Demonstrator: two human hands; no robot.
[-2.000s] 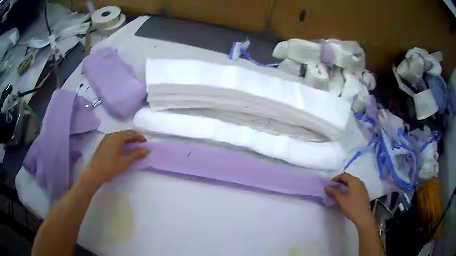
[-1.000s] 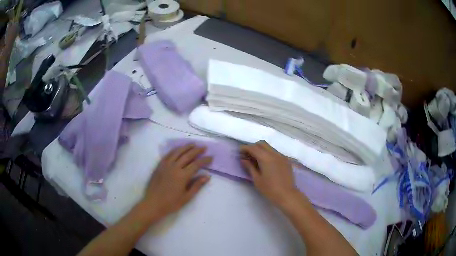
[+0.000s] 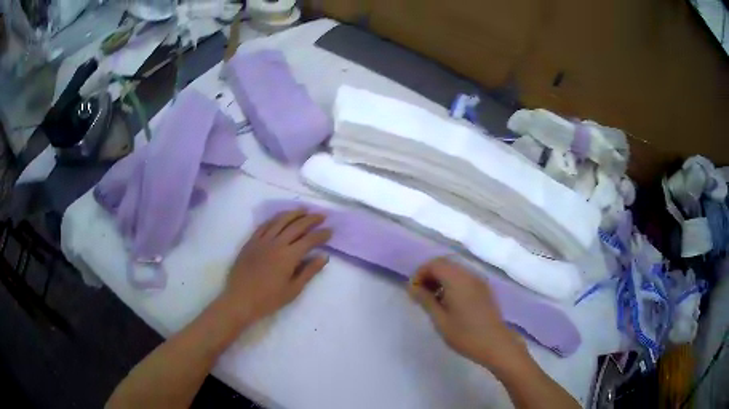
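Note:
A long lilac strip stack (image 3: 376, 244) lies on the white table, running from centre left down to the lower right. My left hand (image 3: 280, 256) lies flat on its left end, thumb apart, gripping nothing. My right hand (image 3: 460, 307) is curled over the strip's middle, with thumb and fingertips together. Something small and dark shows at those fingertips; I cannot tell if it is held. A thin white strip pile (image 3: 440, 224) lies just behind the lilac strip, and a thick curved white stack (image 3: 464, 152) lies behind that.
A folded lilac bundle (image 3: 280, 104) lies left of the white stack. A loose lilac bundle (image 3: 172, 176) lies at the left, an iron (image 3: 84, 120) beyond it. Tangled blue-and-white ties (image 3: 643, 291) and rolled white pieces (image 3: 571, 148) are at the right. A tape roll (image 3: 272, 12) is at the back.
My left hand has moved from holding the strip's left end to resting on it. My right hand has left the right end, gone near my left hand, then moved back right to the middle.

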